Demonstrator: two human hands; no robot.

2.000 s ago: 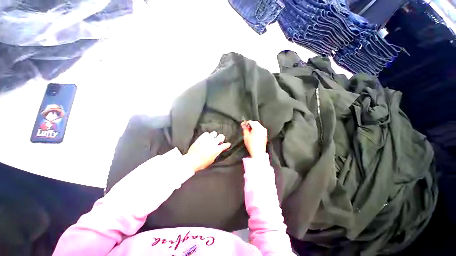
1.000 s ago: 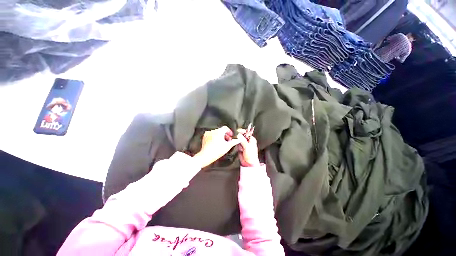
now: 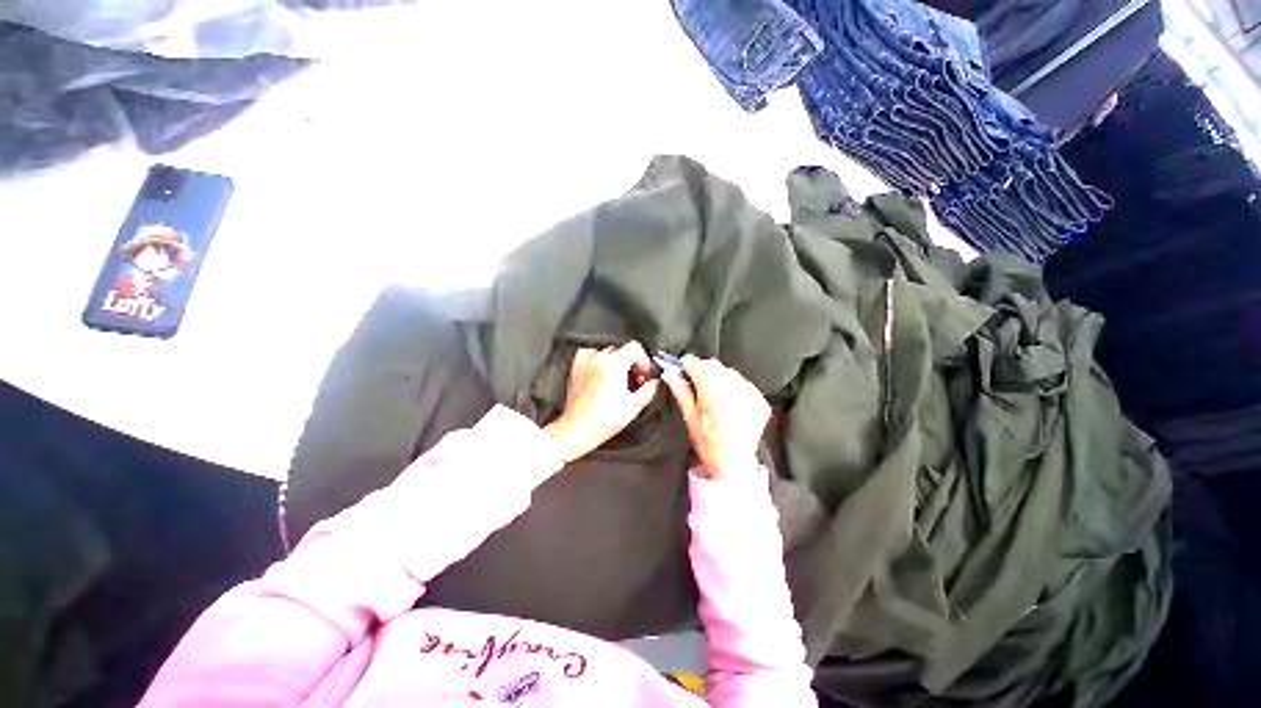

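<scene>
A dark olive-green garment (image 3: 595, 533) lies crumpled in a large heap over the table's front edge. My left hand (image 3: 606, 401) pinches a fold of it near the middle, beside a dark gathered opening. My right hand (image 3: 722, 412) is close beside it, fingers bent around small snips (image 3: 669, 364), of which only a small bluish metallic part shows at the fingertips. The fingertips of both hands nearly meet. A pale zipper line (image 3: 889, 346) runs down the cloth to the right. Any thread at the fingertips is too fine to tell.
A dark blue phone (image 3: 159, 252) lies on the white table (image 3: 374, 166) at the left. Translucent plastic (image 3: 152, 76) covers dark contents at upper left. Stacked jeans (image 3: 920, 104) and a loose denim piece (image 3: 751, 49) lie at upper right. Part of a person shows behind the jeans.
The right hand has turned at the left fingertips, and the snips, whose tips stood up a second ago, now show less. Both hands came together since the first frame. The view has shifted slightly.
</scene>
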